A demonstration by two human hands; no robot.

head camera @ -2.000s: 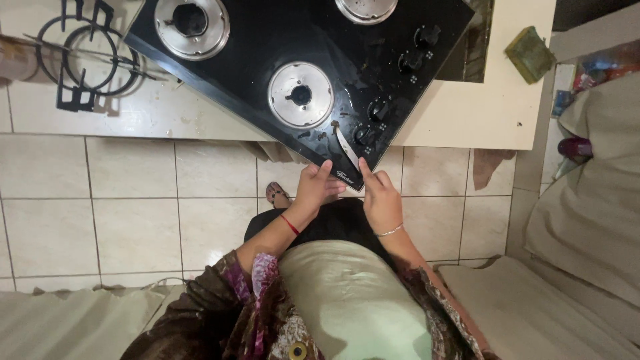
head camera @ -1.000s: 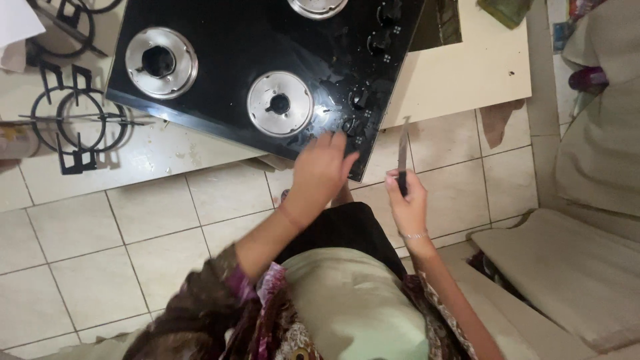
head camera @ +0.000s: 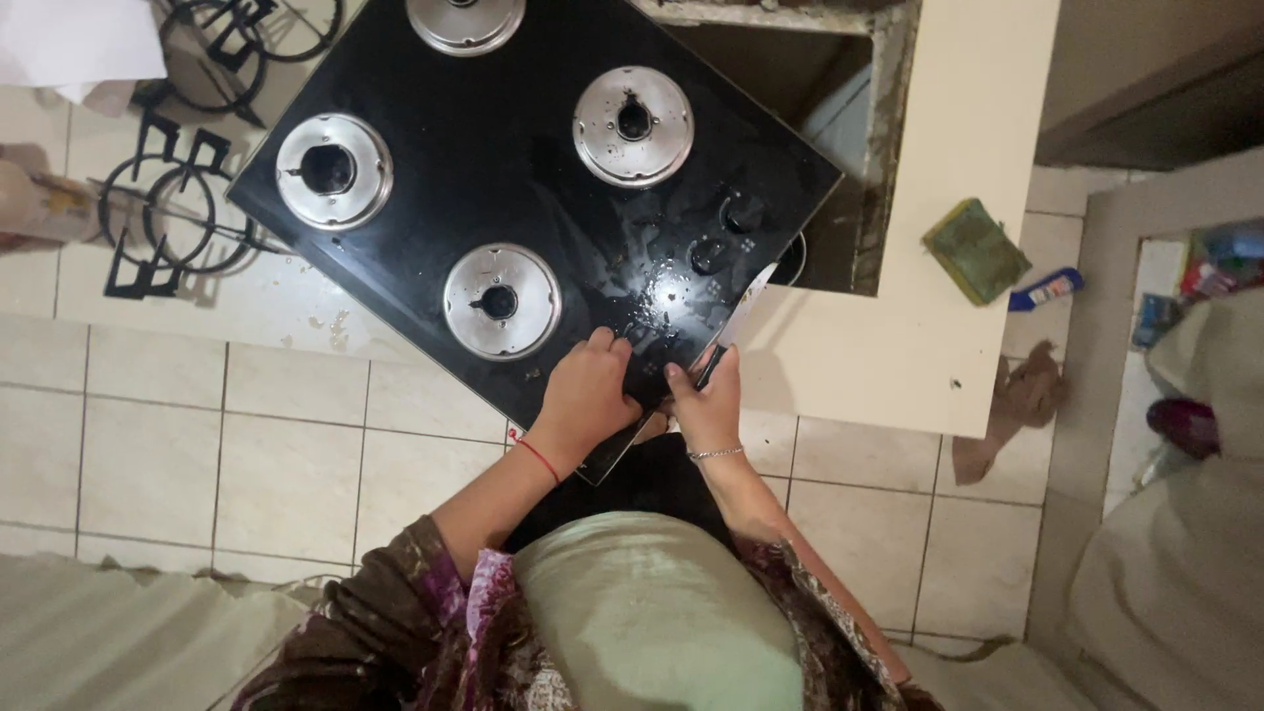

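A black glass gas cooktop [head camera: 464, 168] sits at an angle over the counter, its front corner past the counter's edge. Steel burner bases and dark round control knobs [head camera: 708, 255] show on its wet top. My left hand [head camera: 588, 395] rests on the glass near the front corner, fingers curled; whether anything is inside them is hidden. At the cooktop's right edge, my right hand [head camera: 706, 400] grips a knife [head camera: 746, 306] by its dark handle, thumb near the edge. The blade points up and right, beside the edge.
Black pan supports [head camera: 183, 212] lie at the left beside a bottle [head camera: 44, 202]. Behind the cooktop's right side is the counter cutout [head camera: 839, 237]. A green and yellow sponge [head camera: 976, 252] and a blue tube [head camera: 1047, 289] are at the right; a brown cloth [head camera: 1017, 415] is on the floor.
The knife lay across the cooktop's corner two seconds ago; one second ago my right hand held it away from the cooktop. Now that hand and the knife are at its right edge.
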